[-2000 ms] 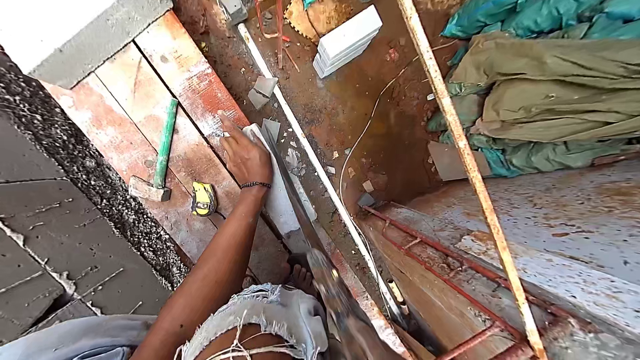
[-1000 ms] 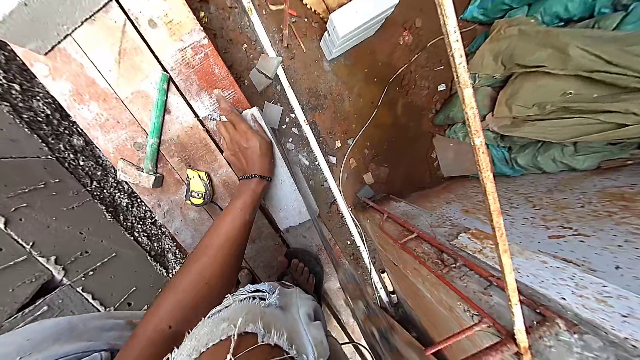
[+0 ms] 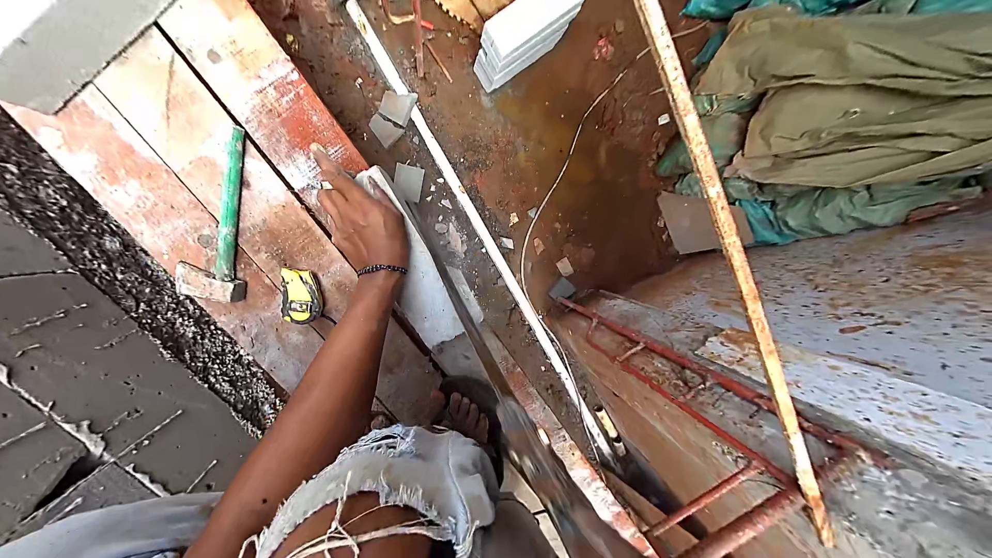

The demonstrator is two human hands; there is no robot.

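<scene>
My left hand [image 3: 364,225], with a dark beaded bracelet at the wrist, holds the upper left edge of a long pale slab [image 3: 434,306] down on the reddish wooden planks. Its fingers reach past that edge toward the planks; the thumb is hidden. A long, narrow dark tool [image 3: 469,322], perhaps a saw blade seen edge-on, runs over the slab down to the lower right, where it is wide and blurred. My right hand is out of view. Left of my left hand lie a green-handled hammer [image 3: 230,203] and a yellow tape measure [image 3: 301,296].
A white pole [image 3: 469,209] runs beside the planks [image 3: 263,85], near broken tile pieces [image 3: 409,182] and a stack of white tiles [image 3: 527,39]. A rusty bar [image 3: 721,209] crosses on the right, above a red metal frame [image 3: 690,387]. Sandals and feet [image 3: 465,415] are by the slab.
The dark tool has shifted along and across the slab, its lower part blurred in places. My left hand stays on the slab. The hammer and tape measure lie as before.
</scene>
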